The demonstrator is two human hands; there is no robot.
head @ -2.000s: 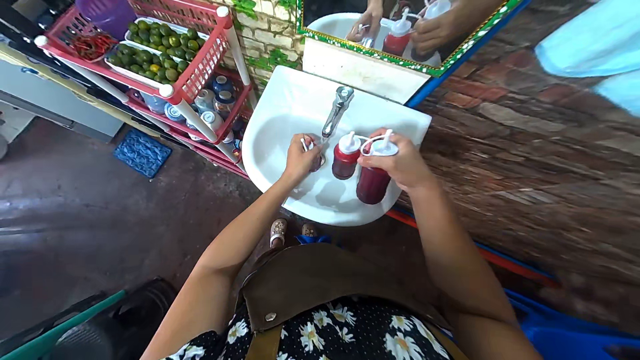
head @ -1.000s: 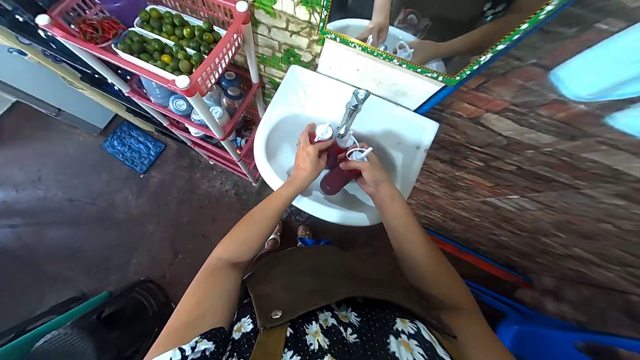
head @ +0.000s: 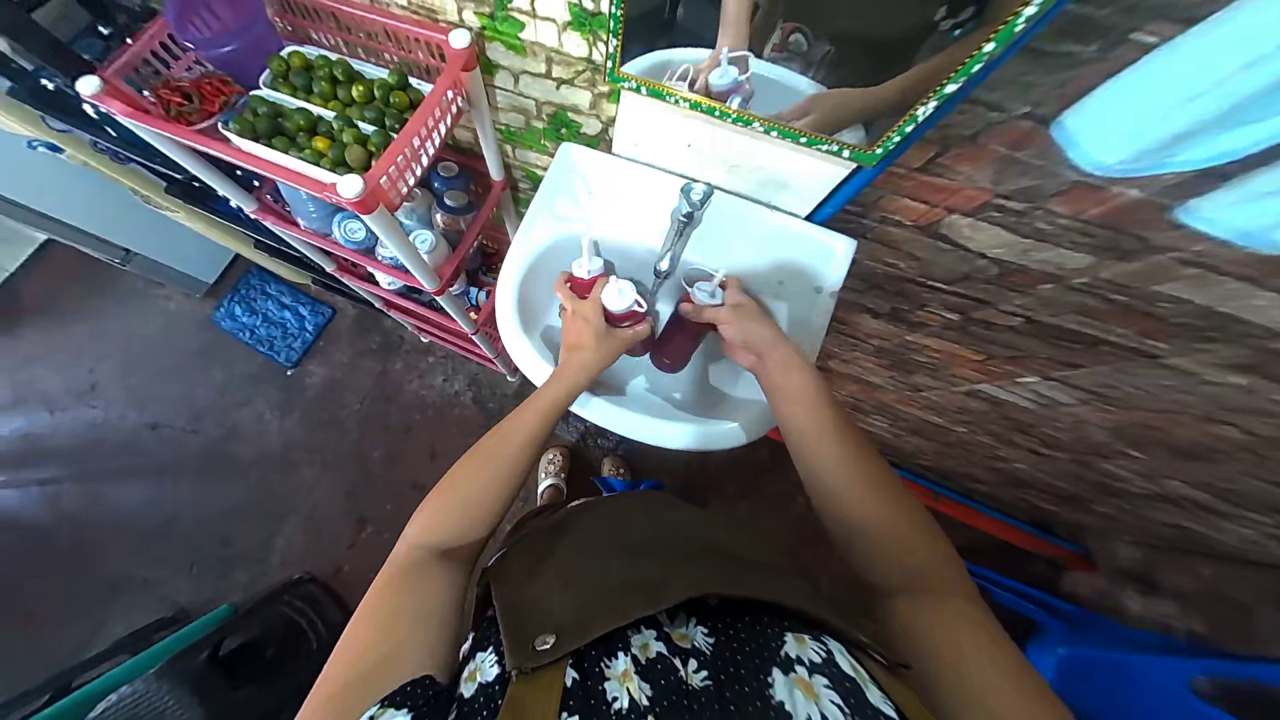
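Note:
Three squeeze bottles with white caps and dark red contents are in the white washbasin (head: 690,425). My left hand (head: 592,335) is around the middle squeeze bottle (head: 625,312) and also touches the left squeeze bottle (head: 587,275), partly hidden behind its fingers. On the right, my right hand (head: 740,325) grips the third squeeze bottle (head: 680,342), tilted, near its cap. The chrome faucet (head: 684,230) rises behind the bottles, between my hands. Whether water runs cannot be told.
A pink plastic rack (head: 415,165) with trays of small green citrus (head: 320,110), red chilies (head: 195,98) and lidded bottles (head: 352,232) below stands left of the basin. A framed mirror (head: 800,70) hangs behind it. The brick-patterned wall (head: 1000,300) borders the right.
My left hand has come to hold a bottle beside another one. The right-hand bottle, upright near the basin's right earlier, is now tilted and closer to the middle.

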